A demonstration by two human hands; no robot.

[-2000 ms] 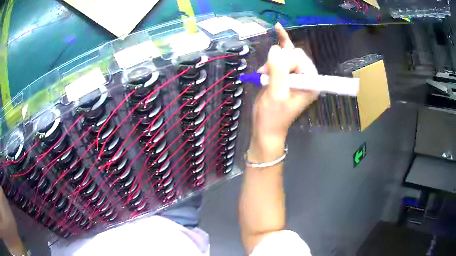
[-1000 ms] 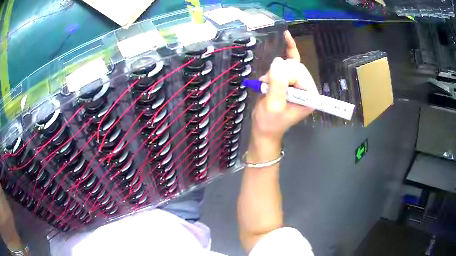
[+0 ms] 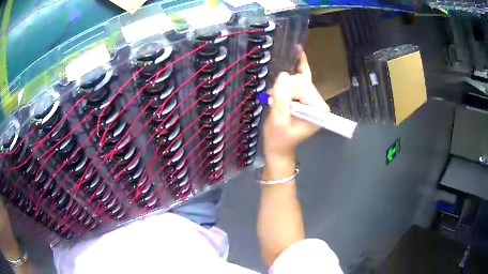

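Note:
A clear plastic tray [image 3: 184,80] tilts from the green bench down to my lap. It holds columns of black round components [image 3: 211,89] with silver rims, crossed by thin red wires [image 3: 179,64]. My right hand [image 3: 293,107] holds a white paint marker [image 3: 323,119] at the tray's right side. Its blue-violet tip is at a component in the rightmost column; whether it touches is unclear. White paper labels [image 3: 147,27] lie along the far edge. At the left rim only my left forearm and wrist show, with a bracelet; the left hand itself is out of view or hidden.
The green bench [image 3: 48,32] lies behind the tray, with yellow tape and part of a cardboard sheet [image 3: 128,4]. Stacked trays with a cardboard face [image 3: 406,83] stand at the right. A green arrow sign [image 3: 393,151] is on the grey floor. Grey furniture stands at far right.
My right hand and the marker tip have moved down the rightmost column, and the marker's back end now tilts lower. The tray sits higher in the view.

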